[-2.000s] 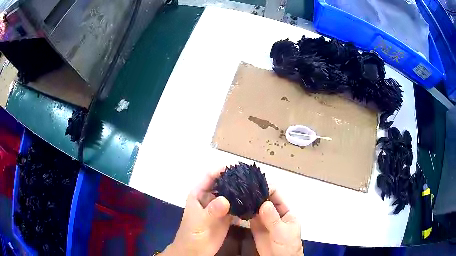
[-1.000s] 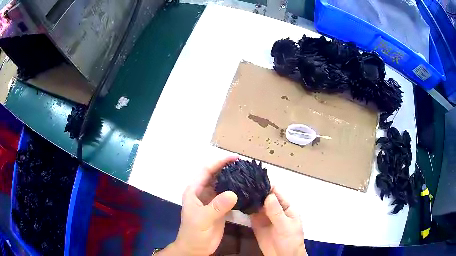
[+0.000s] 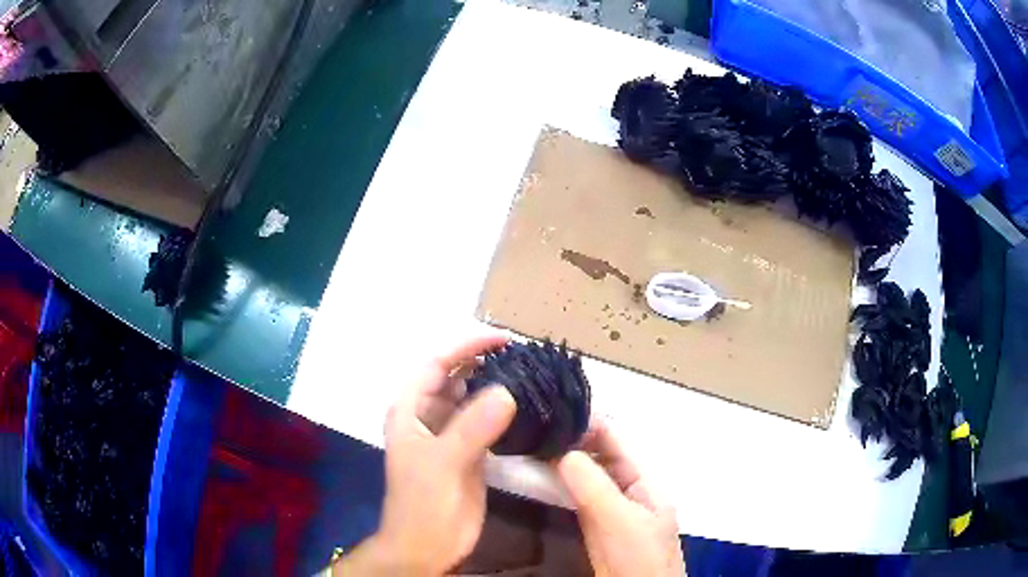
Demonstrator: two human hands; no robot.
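A black, spiky, rounded hair piece (image 3: 534,397) is held over the near edge of the white sheet. My left hand (image 3: 445,456) grips it from the left, thumb on its near side and fingers behind. My right hand (image 3: 618,496) touches its lower right side with the fingertips; the fingers are partly hidden. A small white oval dish (image 3: 681,295) with a thin white stick (image 3: 727,302) across it sits on the stained cardboard (image 3: 665,372).
Black spiky pieces (image 3: 744,141) are heaped along the cardboard's far edge. Small black parts (image 3: 891,372) lie at the right of the white sheet (image 3: 383,293). A blue bin (image 3: 834,79) stands beyond. Grey metal equipment (image 3: 203,90) is at upper left. A yellow and black handle (image 3: 962,479) is at right.
The hair piece has moved slightly up and left with my left hand and looks turned. My right hand has slid to its lower right side.
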